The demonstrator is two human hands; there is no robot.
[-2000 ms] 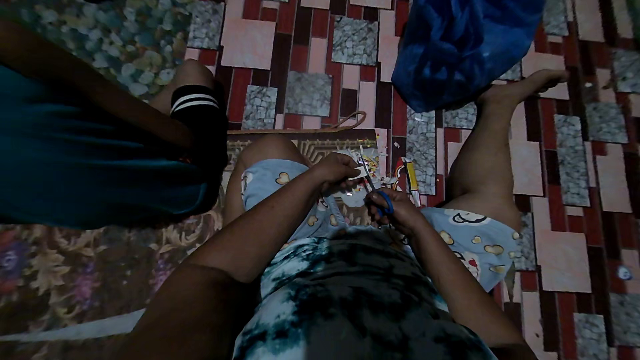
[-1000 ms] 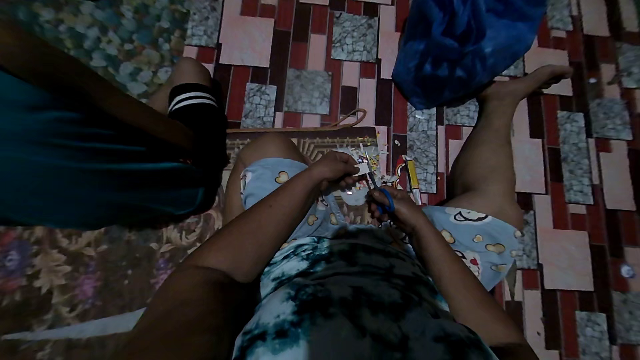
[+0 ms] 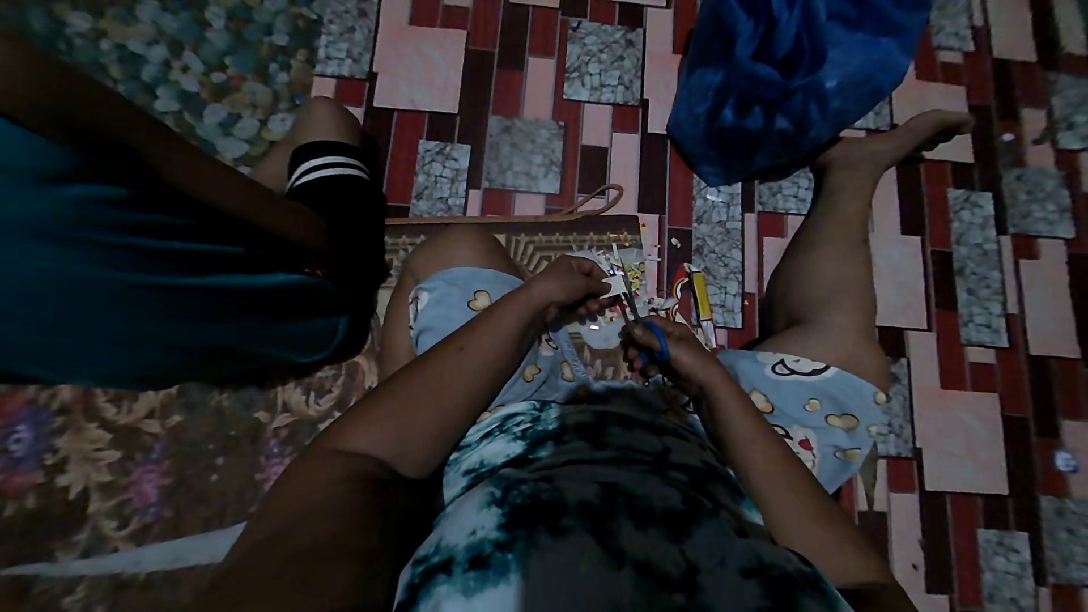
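My left hand [image 3: 571, 291] pinches a small white piece, paper or card [image 3: 614, 286], between thumb and fingers. My right hand [image 3: 667, 350] grips blue-handled scissors [image 3: 653, 338], whose blades point up and away at the right edge of the white piece. Whether the blades touch it is too dim to tell. Small white and coloured scraps [image 3: 633, 262] lie on the floor just beyond and below both hands. A yellow and red packet or box [image 3: 700, 296] lies right of the scissors.
A blue plastic bag [image 3: 790, 85] lies beyond my right knee, near my foot. Another person [image 3: 153, 255] sits close on the left. A thin brown strap or cord with a loop [image 3: 599, 204] runs along the mat edge. Patterned mats cover the left, patterned flooring the right.
Two seconds ago the scissor blades stood apart from a white piece less plainly seen; the white piece has since come up beside the blades. Both hands have stayed nearly in place.
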